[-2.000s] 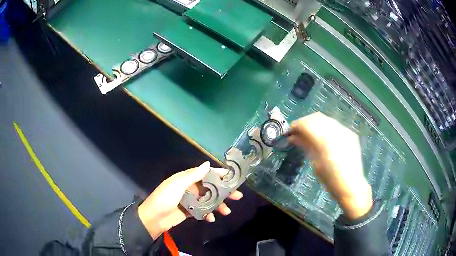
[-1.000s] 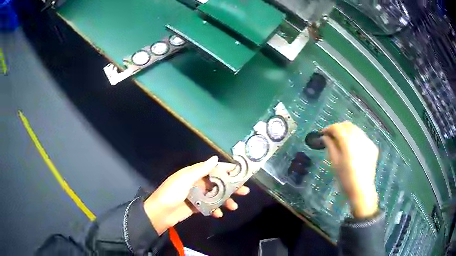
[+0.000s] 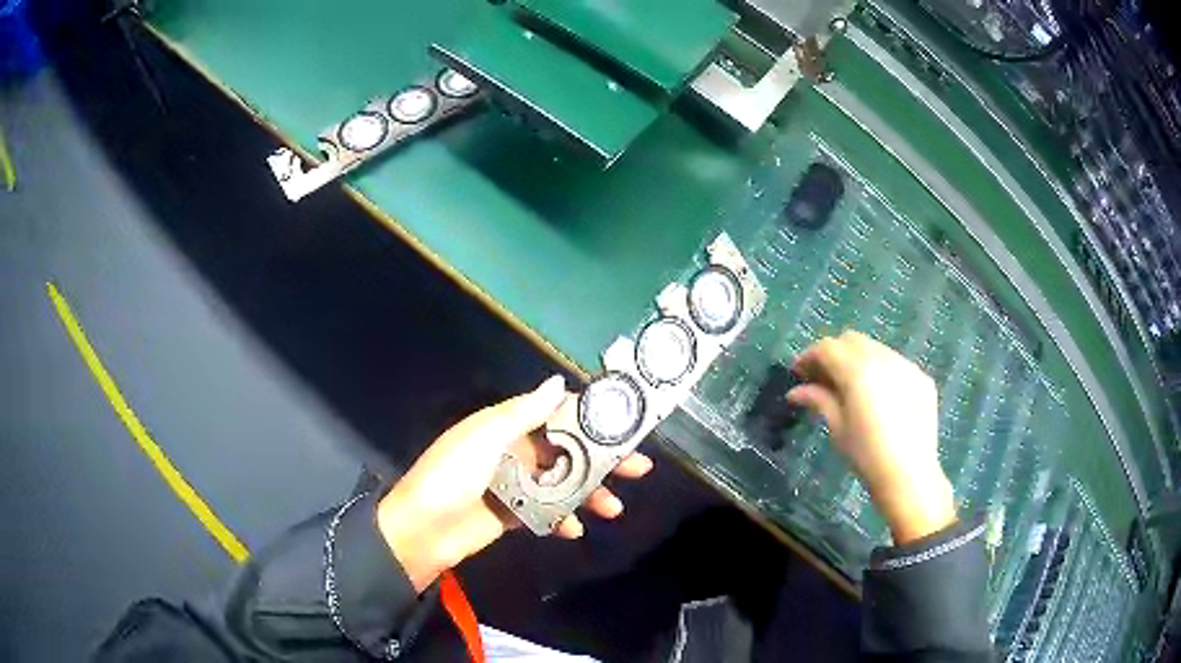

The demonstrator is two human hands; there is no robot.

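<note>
My left hand (image 3: 486, 473) holds a grey metal fixture plate (image 3: 641, 389) by its near end, over the bench's edge. Three of its pockets hold round components with black rims and silver-white centres, one of them here (image 3: 666, 351). The pocket nearest my palm (image 3: 553, 469) is empty. My right hand (image 3: 865, 404) is over the clear blister tray (image 3: 894, 311), its fingertips at a cluster of black parts (image 3: 775, 404). Whether the fingers grip a part cannot be told.
A second fixture plate (image 3: 295, 176) with round components lies across the bench edge, partly under a raised green platform (image 3: 570, 104). Another black cluster (image 3: 815, 196) sits in the tray's far part. Pale conveyor rails (image 3: 958, 181) curve beyond the tray.
The plate in my left hand has gone from one filled pocket to two, and now three. My right hand has moved from the plate to the black cluster in the tray.
</note>
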